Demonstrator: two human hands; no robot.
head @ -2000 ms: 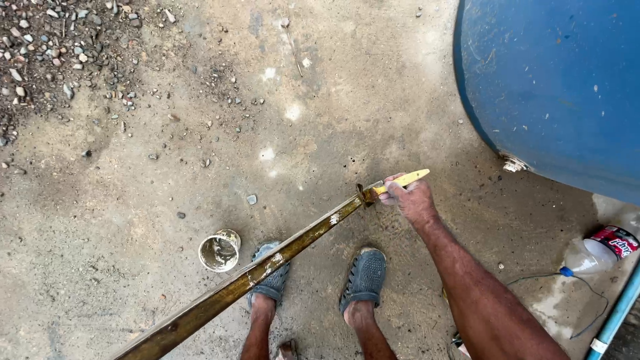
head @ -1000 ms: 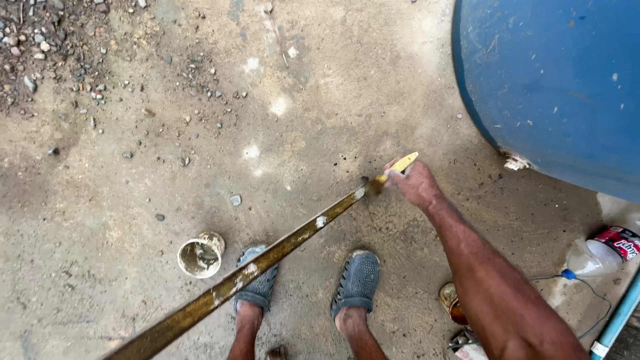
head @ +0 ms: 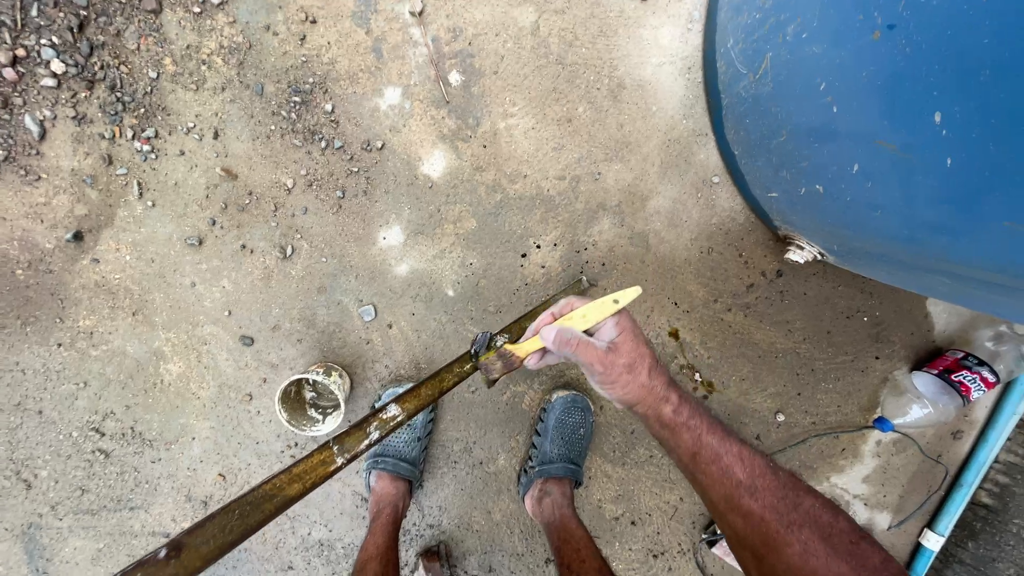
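Observation:
My right hand (head: 600, 348) grips a paintbrush (head: 596, 310) by its yellow handle. The dark, wet bristles are at the edge of a long brown bar (head: 320, 468), beside a dark lump or patch (head: 481, 346) on it. The bar, metal or wood, slants from the lower left to just past my hand and carries several white patches. A round container (head: 313, 398), smeared whitish inside and on the rim, stands on the ground left of my feet. My left hand is out of view.
A large blue tank (head: 880, 144) with a white fitting (head: 802, 250) fills the upper right. At right lie a clear plastic bottle (head: 920, 400) with a blue cap, a thin cable and a light-blue pipe (head: 972, 472). Gravel (head: 48, 80) covers the upper left. My clogs (head: 560, 440) are below the bar.
My right hand and the brush have moved from the bar's far end down along it, toward the lower left. The far end now shows beyond my hand.

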